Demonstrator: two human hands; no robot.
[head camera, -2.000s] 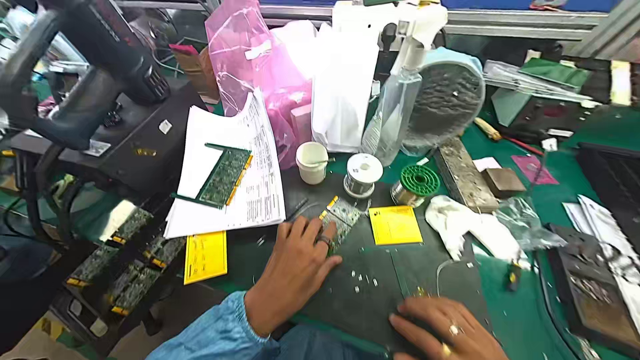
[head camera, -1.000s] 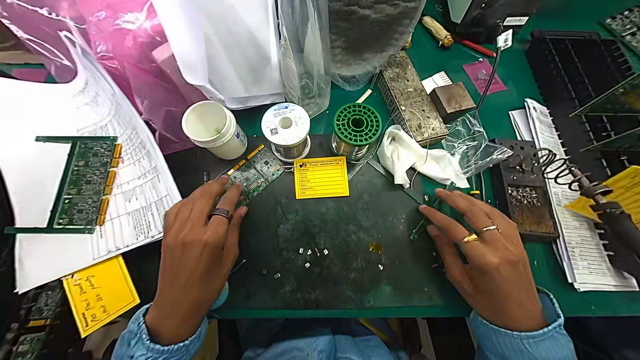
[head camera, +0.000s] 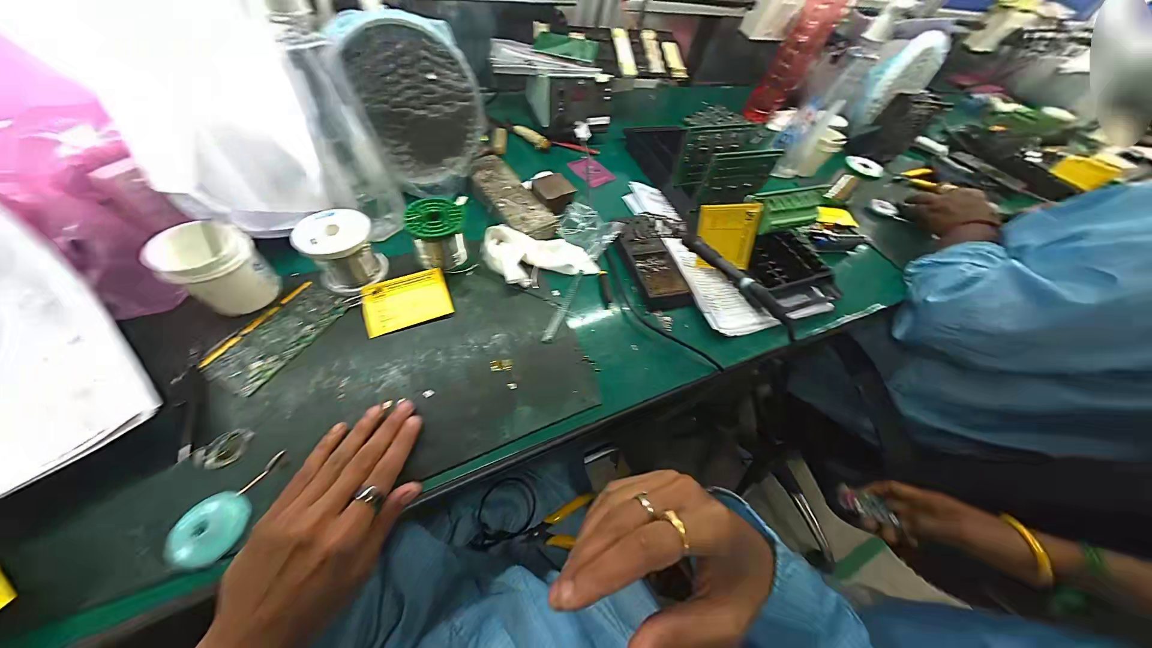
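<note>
My left hand (head camera: 337, 517) lies palm down at the front edge of the dark work mat (head camera: 468, 360), fingers slightly apart, with small bits near its fingertips. To its left is a round turquoise object (head camera: 209, 531). My right hand (head camera: 670, 549) hangs in front of the table edge over my lap, fingers curled; whether it holds anything is hidden. Behind the left hand lie a circuit board (head camera: 274, 337) and a yellow card (head camera: 408, 302). A white-topped solder spool (head camera: 337, 243), a green-topped spool (head camera: 436, 229) and a white plastic cup (head camera: 216, 268) stand behind them.
A white cloth (head camera: 531, 252), a soldering iron (head camera: 733, 274) and a black tray (head camera: 792, 270) with boards lie right. Papers (head camera: 54, 351) cover the left. A co-worker in a blue sleeve (head camera: 1035, 297) sits at the right; another person's hand (head camera: 909, 513) holds something small below. Yellow-handled pliers (head camera: 562, 522) are near my lap.
My right hand has left the mat and is now over my lap. My left hand is off the circuit board, at the mat's front edge. The view has swung right.
</note>
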